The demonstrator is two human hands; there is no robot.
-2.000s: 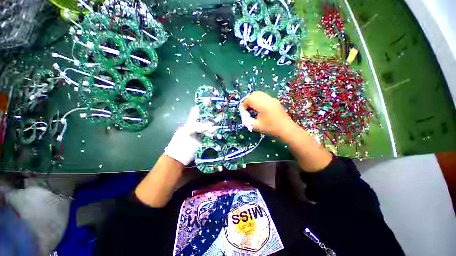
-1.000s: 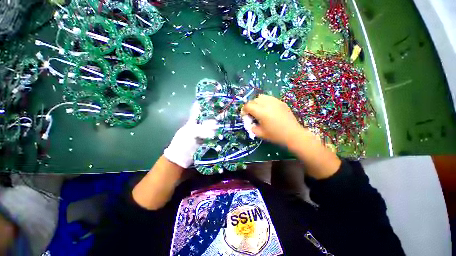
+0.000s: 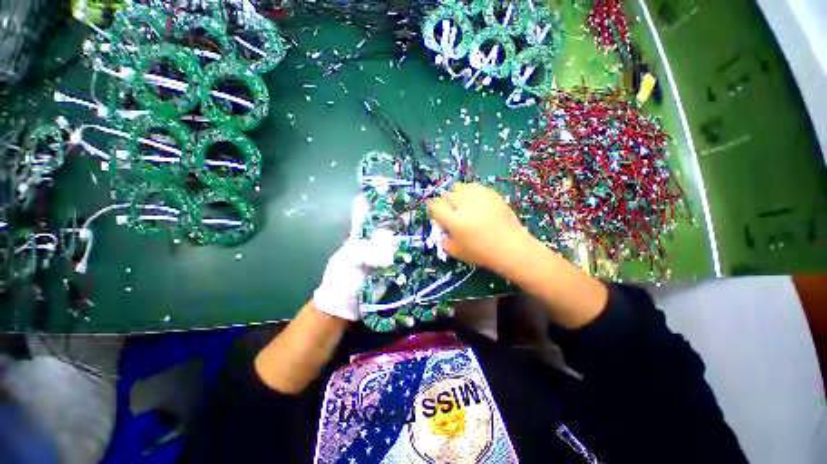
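Observation:
A panel of joined green ring boards (image 3: 385,294) lies near the bench's front edge, with white strips across it and dark leads (image 3: 390,122) at its far side. My left hand (image 3: 354,272), in a white glove, holds the panel's left side. My right hand (image 3: 476,227), with white wraps on fingertips, is at the panel's right side with fingers pinched together. A thin red lead shows beside its fingers; what the fingertips pinch is hidden. A heap of short red and dark lead wires (image 3: 603,177) lies right of my right hand.
Stacked ring assemblies (image 3: 227,159) lie left of the panel. Another ring group (image 3: 494,50) lies beyond it. Darker tangled assemblies (image 3: 36,240) are at far left. A small red wire bunch (image 3: 606,25) and a yellow-and-black item (image 3: 646,88) are at far right. White specks are scattered on the mat.
The view has shifted slightly. My left hand and the panel's near end sit a little lower in view. My right hand has turned slightly at the panel's right side, and a red lead now shows there.

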